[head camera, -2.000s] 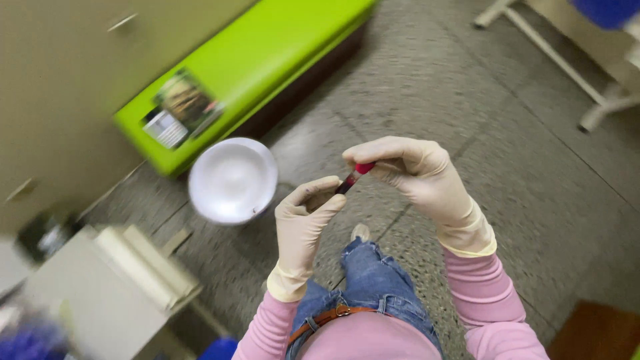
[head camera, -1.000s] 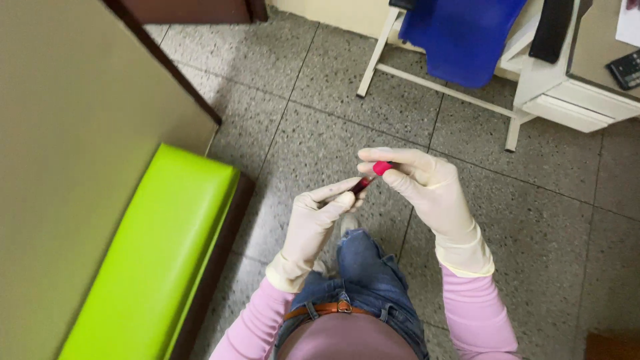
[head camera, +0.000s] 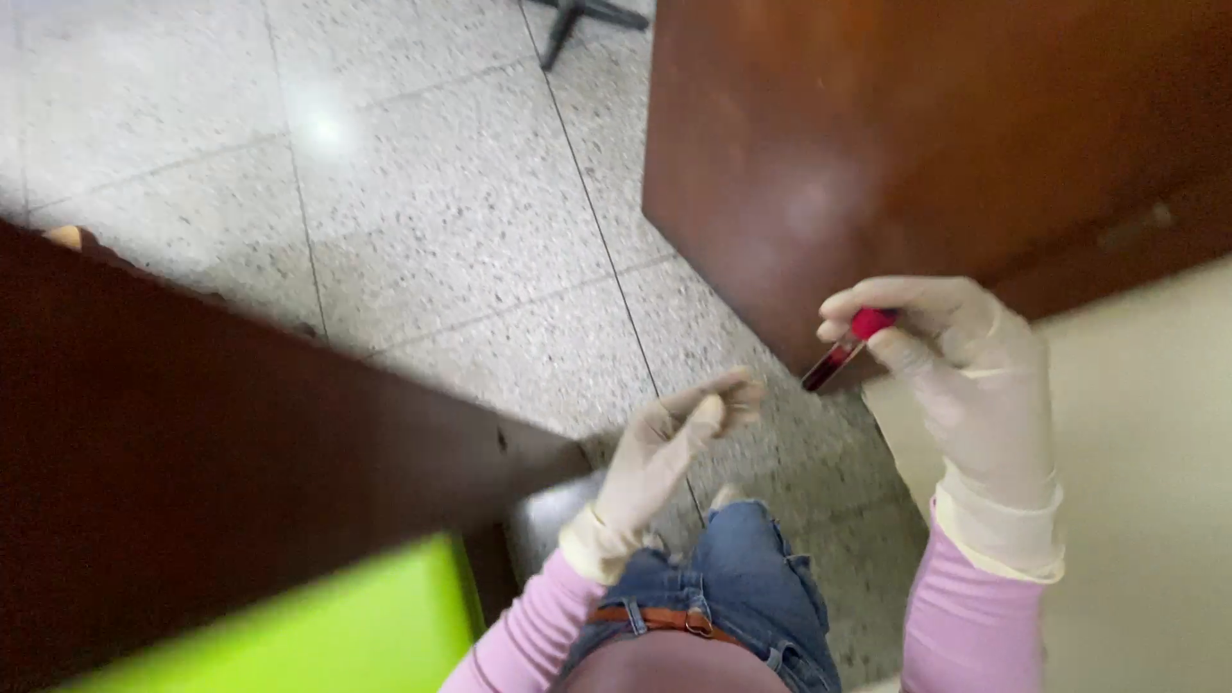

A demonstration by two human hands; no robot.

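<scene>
A glass tube with dark red liquid and a red cap hangs tilted from my right hand, which wears a pale latex glove. Thumb and fingers pinch it at the cap, and its lower end points down and to the left. Lower and to the left, my left hand, gloved the same way, is apart from the tube. Its fingers are loosely curved with the thumb near them, and nothing shows between them.
A brown wooden door stands at the upper right, beside a cream wall. A dark brown panel crosses the left side above a bright green padded bench. Speckled floor tiles lie between them. A dark stand's foot shows at the top.
My left hand has let go of the tube and moved away from it. My right hand still holds the tube by its cap. The view has moved to a doorway.
</scene>
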